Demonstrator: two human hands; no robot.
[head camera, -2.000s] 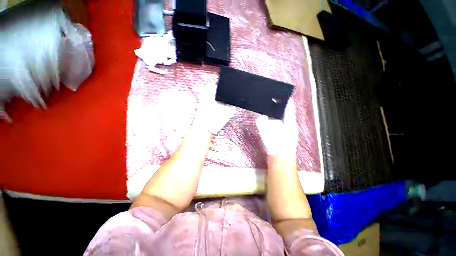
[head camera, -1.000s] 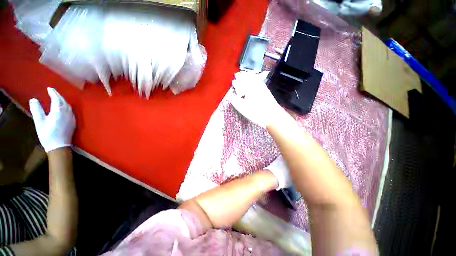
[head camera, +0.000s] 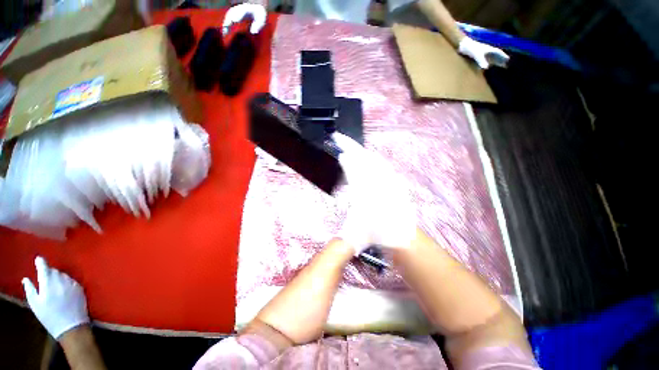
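A long black housing (head camera: 295, 144), tilted and blurred, is held above the padding, its lower right end at my gloves. My right hand (head camera: 376, 177) is closed on that end. My left hand (head camera: 355, 230) overlaps it low and left, merged in white glare; its fingers are hidden. A dark piece with a shiny edge (head camera: 373, 260) shows below the gloves, between my wrists. Black housings (head camera: 316, 78) are stacked behind the held one, with a flat black piece (head camera: 350, 118) beside them. They lie on pink-white padding (head camera: 448, 209).
An open carton (head camera: 90, 76) with white translucent sleeves (head camera: 108, 173) is at left on the red surface (head camera: 159, 267). Dark objects (head camera: 222, 61) stand behind. Gloved hands of others show at lower left (head camera: 58, 298) and upper right (head camera: 483, 53), near cardboard (head camera: 441, 63). Mesh conveyor (head camera: 549, 209) at right.
My right hand has drawn back from the stack to my left hand, and a long black housing is now held up. Another person's hand has appeared by the cardboard. The view has shifted.
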